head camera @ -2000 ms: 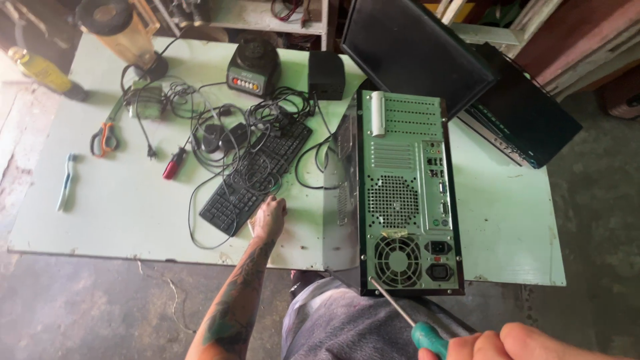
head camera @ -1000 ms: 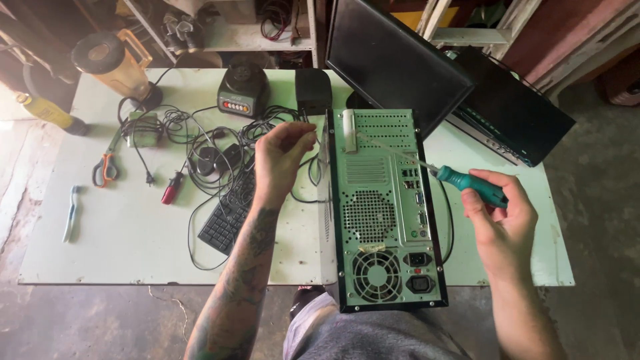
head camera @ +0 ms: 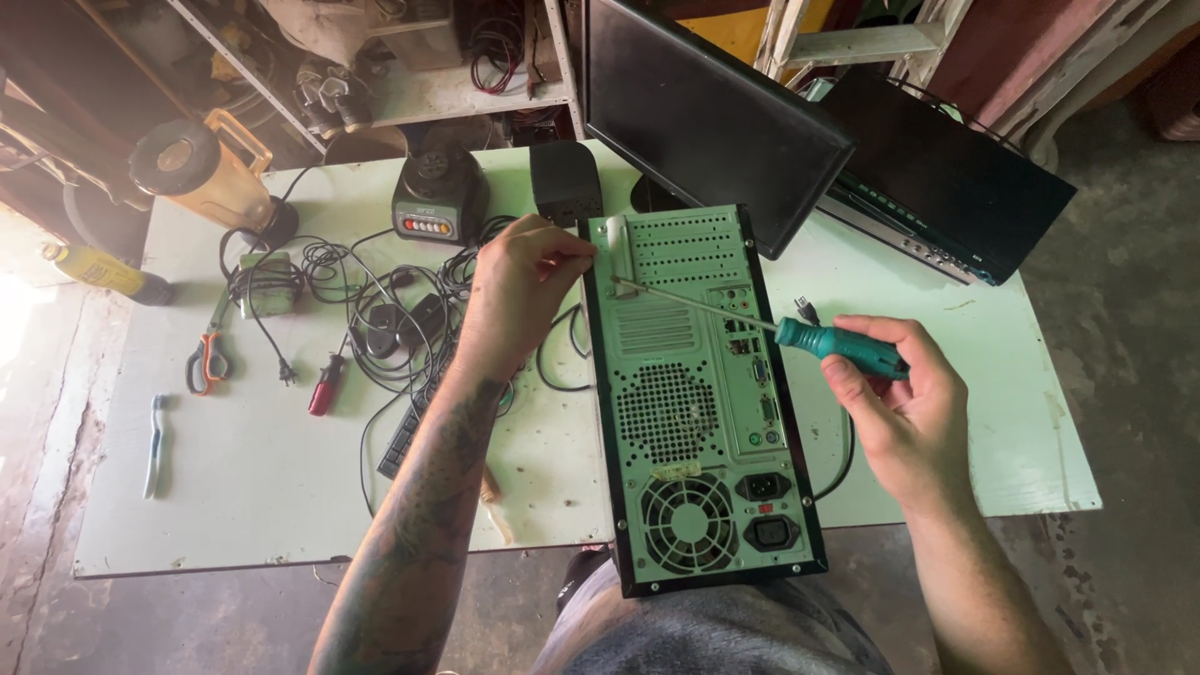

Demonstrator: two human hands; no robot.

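A desktop computer tower lies with its metal rear panel facing up, showing a fan grille, ports and power sockets. My right hand holds a screwdriver with a teal handle; its shaft crosses the panel's upper part, the tip by a pale strip near the top left corner. Thumb and fingertips of my left hand are pinched together at the tower's upper left edge. Whether something small is between them cannot be seen. Behind that forearm lies a partly hidden black keyboard.
Tangled black cables, a red-handled screwdriver, scissors and a toothbrush lie left. Farther back stand a blender jar, blender base and black speaker. A monitor and black electronic unit are at right.
My left hand has gone from the keyboard to the tower's upper left edge. The screwdriver has moved from the fan end up to the tower's top part, in my right hand.
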